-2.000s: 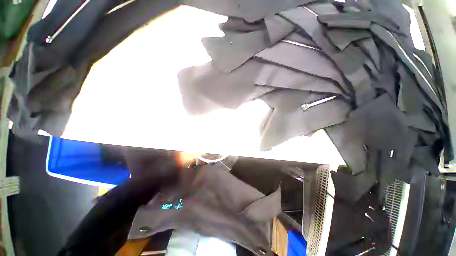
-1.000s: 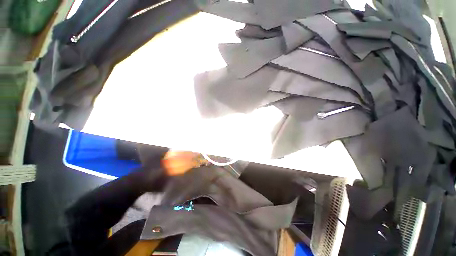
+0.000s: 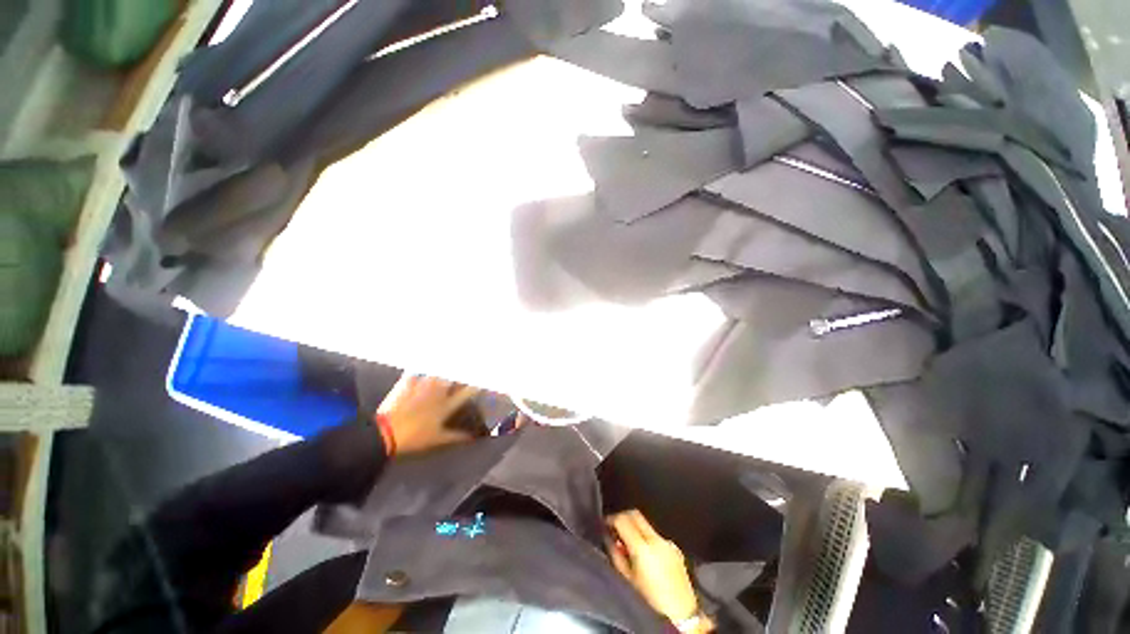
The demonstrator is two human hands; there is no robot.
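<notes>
My left hand (image 3: 428,415) is just below the table's near edge, over dark fabric (image 3: 539,464) hanging above my lap; a red band shows at its wrist. Its fingertips are blurred, and whether they grip the fabric cannot be told. My right hand (image 3: 654,564) is lower and to the right, beside the dark apron (image 3: 496,557), fingers bent and partly hidden by dark cloth. No snips can be made out. A pale curved loop (image 3: 548,411) shows at the table edge, right of my left hand.
Dark zippered panels (image 3: 805,223) lie in a messy heap on the right of the white tabletop (image 3: 409,248) and hang over its edge. More panels (image 3: 335,112) lie at left. A blue bin (image 3: 254,372) and a slatted white basket (image 3: 830,557) are below the table. Green sacks (image 3: 118,25) are at left.
My right hand has come into view at lower right. My left hand is clearer and still near the table edge. The whole view has shifted, with the table appearing lower and further right.
</notes>
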